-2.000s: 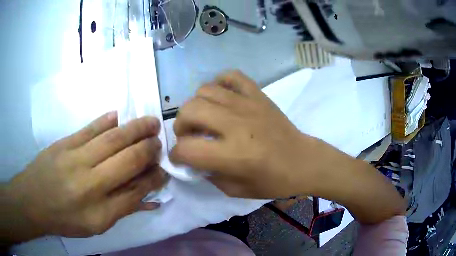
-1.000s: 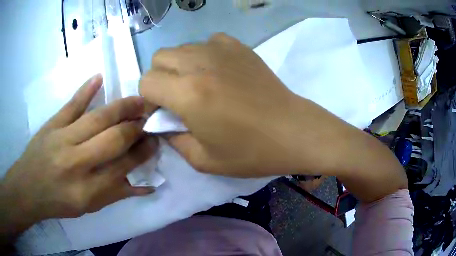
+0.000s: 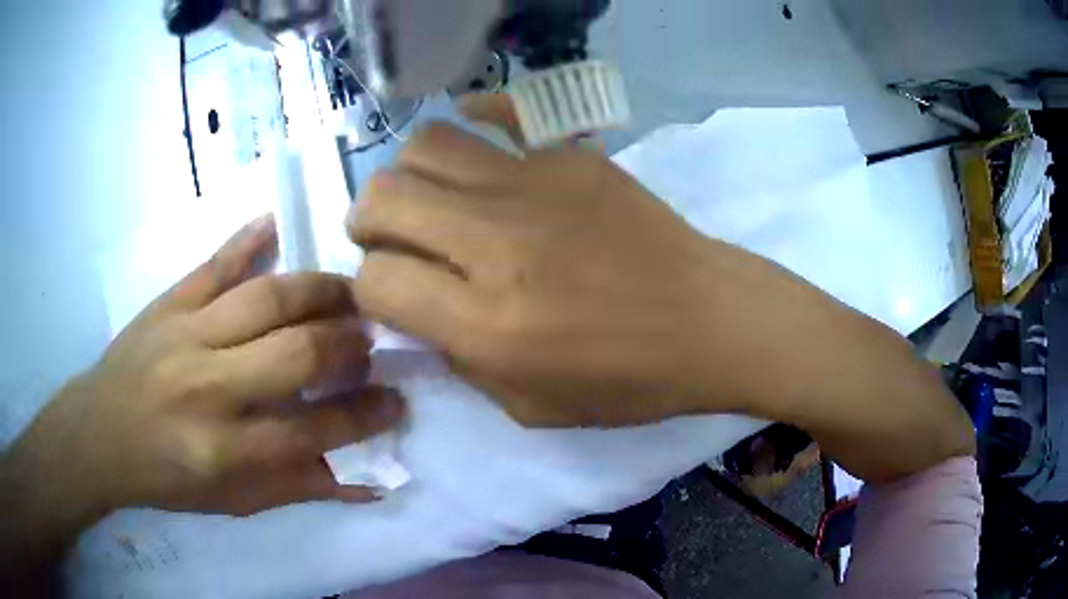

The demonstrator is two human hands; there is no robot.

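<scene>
A narrow folded white strip (image 3: pixel 307 217) runs from under the machine head down to my hands. My left hand (image 3: pixel 252 363) presses on the strip, with a small white fabric end (image 3: pixel 369 465) held under its lower fingers. My right hand (image 3: pixel 504 257) is at the strip's right edge, its fingertips against the fabric and partly hidden by the hand itself. It is slightly blurred. A large white fabric panel (image 3: pixel 808 211) lies under both hands and spreads to the right.
The sewing machine head (image 3: pixel 428 47) and its ribbed cream knob (image 3: pixel 572 103) stand just above my right hand. A yellow-brown box (image 3: pixel 981 222) with white pieces is at the far right. A thin metal tool (image 3: pixel 937 108) lies above it. The table's front edge borders a dark floor area.
The view has shifted, so the machine head and ribbed knob show again at the top. The white flap seen between my hands a second ago is now mostly covered by my right hand.
</scene>
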